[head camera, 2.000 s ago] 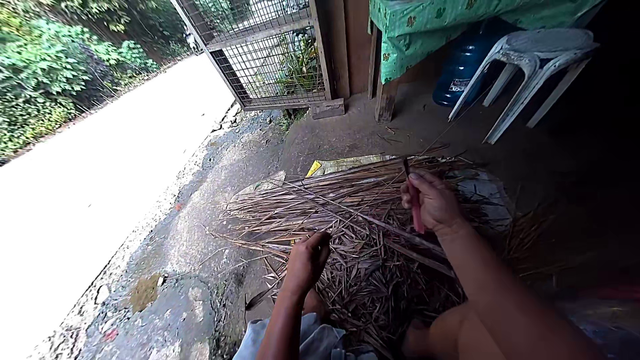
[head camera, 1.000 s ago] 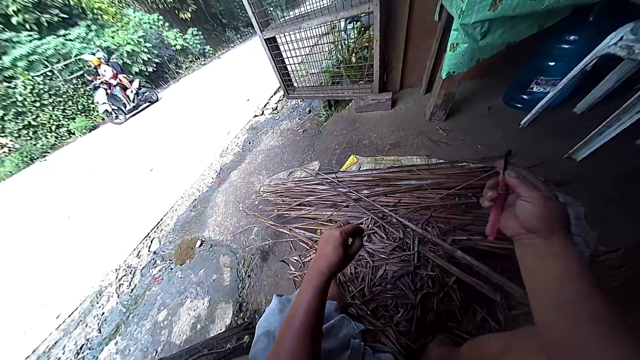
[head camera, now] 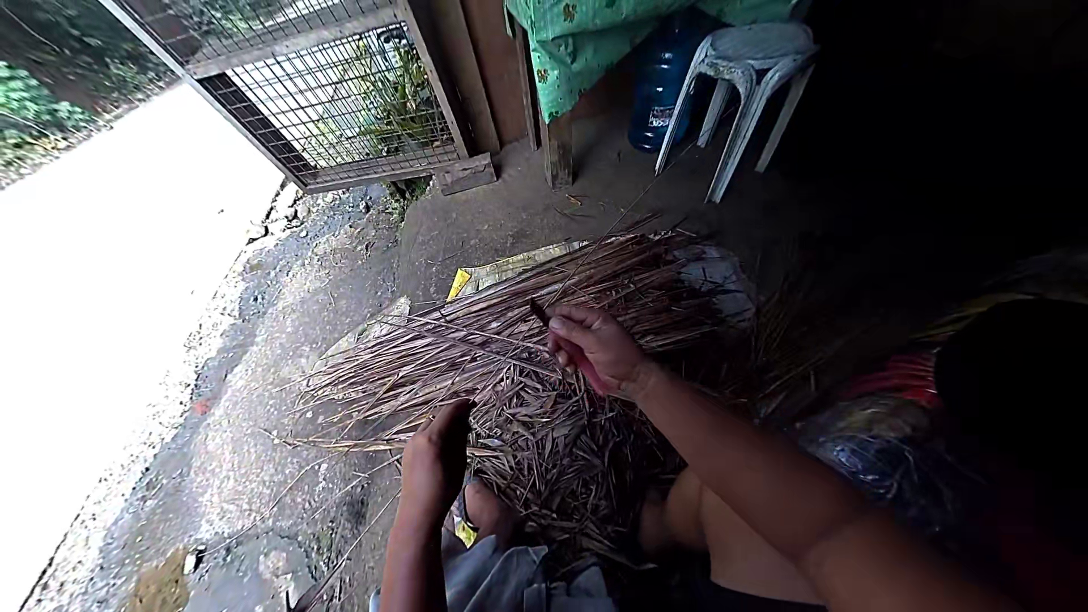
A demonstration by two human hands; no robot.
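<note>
My right hand point(head camera: 599, 348) is closed around the red handle of a knife point(head camera: 539, 312), its short dark blade pointing up and left. Below and to the left, my left hand point(head camera: 439, 450) has its fingers bent together; whether it pinches a thin strand is too dark to tell. Long dry stalks point(head camera: 459, 344) lie in a bundle beyond both hands. Short dry leaf scraps point(head camera: 569, 450) are heaped between my legs, nearer than the bundle. A thin stalk slants up from near my right hand toward the stool.
A wire-mesh gate point(head camera: 340, 102) stands at the upper left beside the bright road point(head camera: 110, 280). Behind the bundle are a table with a green cloth point(head camera: 565, 51), a blue water bottle point(head camera: 659, 93) and a white plastic stool point(head camera: 748, 68). Plastic bags point(head camera: 884, 442) lie at the right.
My right hand with the knife has moved left over the stalks, closer to my left hand. The motorcycle with riders, on the road one second ago, is out of view. The view has shifted right.
</note>
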